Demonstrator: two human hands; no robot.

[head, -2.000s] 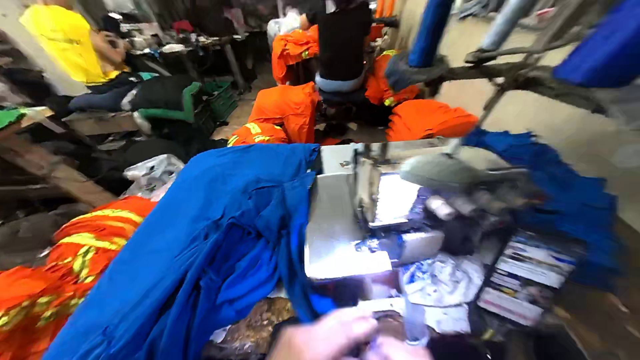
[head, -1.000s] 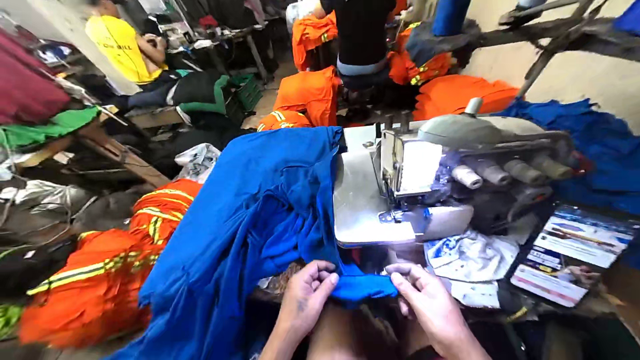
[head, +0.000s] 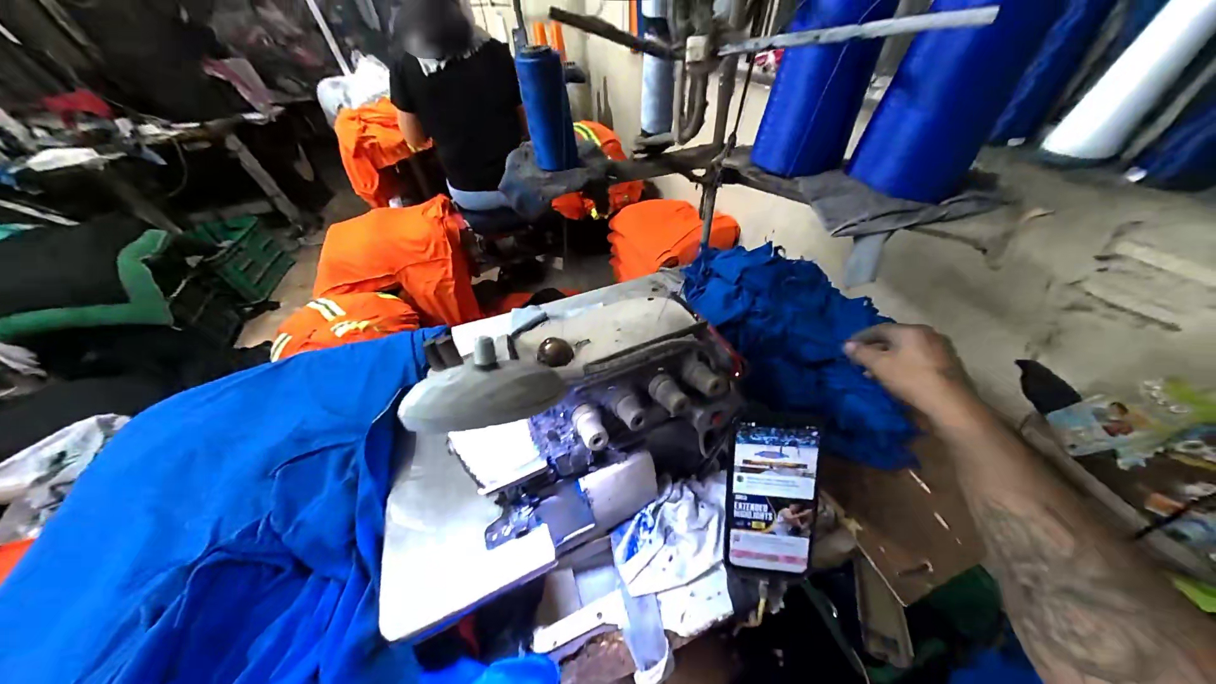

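My right hand [head: 902, 361] is at the right edge of a heap of blue fabric pieces [head: 798, 332], its fingertips at the cloth; whether it pinches a piece is not clear. My left hand is out of view. An overlock sewing machine [head: 608, 351] fills the middle, its lamp lighting the needle area. Blue cloth [head: 247, 475] spreads over the table left of the machine, and a bit of blue cloth [head: 503, 671] shows at the bottom edge. A smartphone [head: 774, 499] with a lit screen stands right of a white stained rag [head: 674, 537].
Large blue rolls [head: 817, 85] and a thread cone [head: 547, 109] stand on a wooden rack behind the machine. Orange garments [head: 389, 256] with reflective strips are piled beyond. A person in a black top [head: 465, 123] sits there. Green crates [head: 242, 261] stand at left.
My right hand has gone from the small blue piece in front of the machine to the fabric heap at right. My left hand has left the view. The view has swung right.
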